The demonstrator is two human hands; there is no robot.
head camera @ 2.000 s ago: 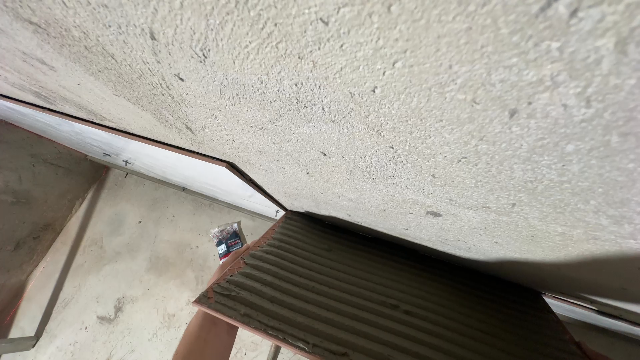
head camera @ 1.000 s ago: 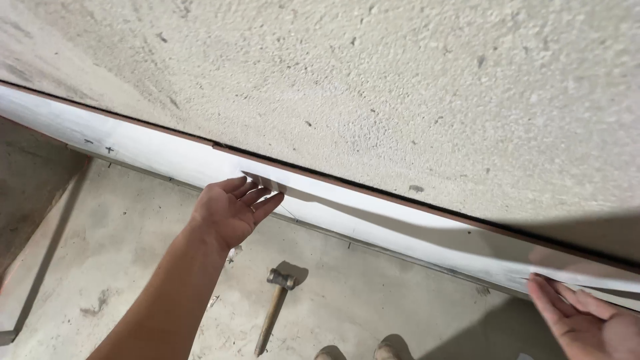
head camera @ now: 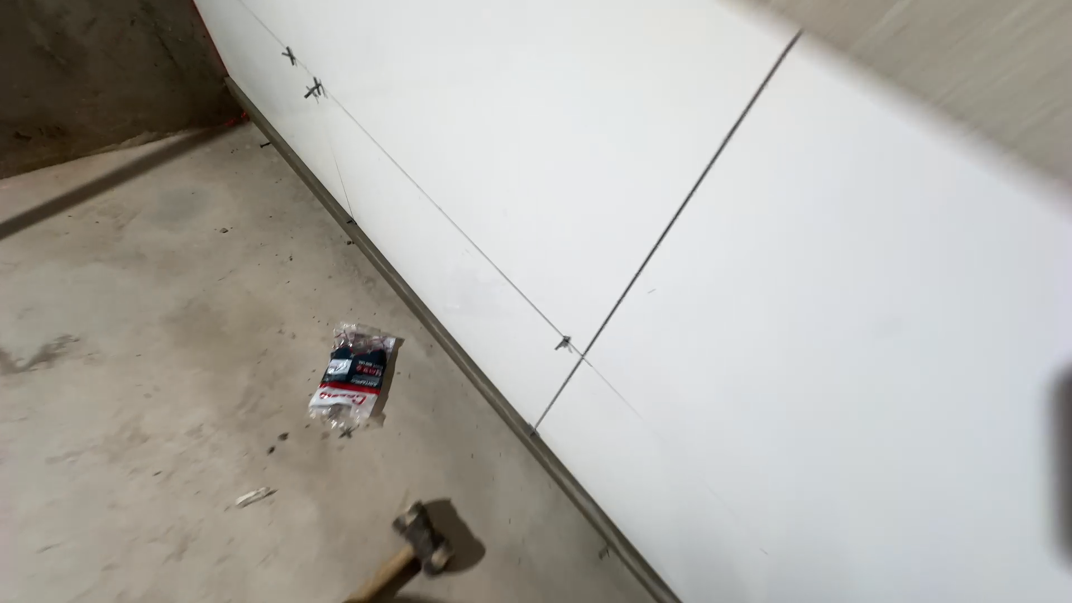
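Neither of my hands is in the frame. White wall tiles (head camera: pixel 837 335) stand against the rough wall, with a dark joint (head camera: pixel 693 188) running between two of them. A thin line is drawn along the tiles, and small dark spacers (head camera: pixel 564 343) or marks sit on it in several places. Below the tiles, a narrow grey strip (head camera: pixel 419 310) runs along their lower edge. On the floor lies a hammer (head camera: pixel 423 538) with a wooden handle, its lower end cut off by the frame.
A clear plastic packet (head camera: pixel 352 381) with printing lies on the concrete floor (head camera: pixel 167 335). Near it are small crumbs and a pale scrap (head camera: pixel 255 497). A dark rough wall (head camera: pixel 100 75) meets the tiled one at the upper left.
Both my hands, at the tiles a second ago, have left the view. The ridged, mortar-covered back of a tile, seen two seconds ago, no longer shows. The view has moved closer to the tiles.
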